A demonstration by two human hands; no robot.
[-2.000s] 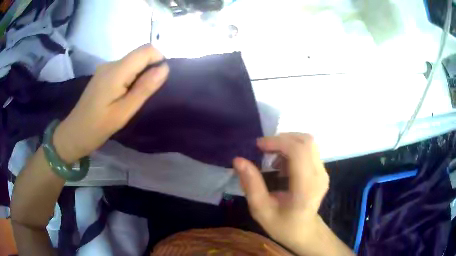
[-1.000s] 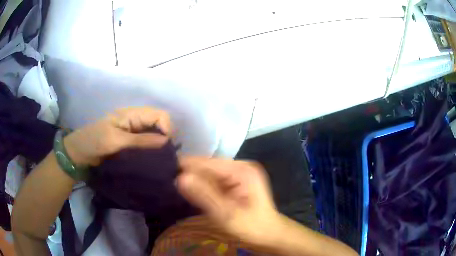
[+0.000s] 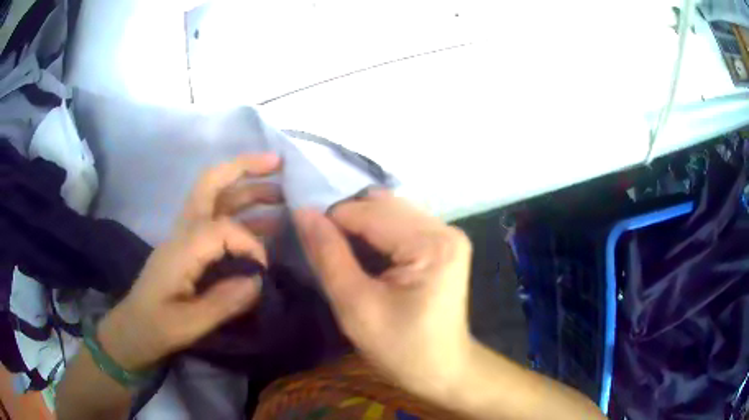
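A pale grey-lavender fabric panel lies on the front left of the white table, its right corner lifted and folded. My right hand pinches that raised corner, where a dark edge shows. My left hand is beside it to the left, fingers curled, with the edge of a dark purple panel between thumb and forefinger. The dark panel hangs below both hands, partly hidden by them.
The white sewing-machine table has its front edge running up to the right. A blue-rimmed bin with dark cloth stands below at right. Pale and dark cloth is piled at left. A thin pale cord crosses the table's right side.
My right hand has moved from the dark panel's edge to the pale panel's corner and lifted it. My left hand has moved slightly lower and right, its fingers more spread.
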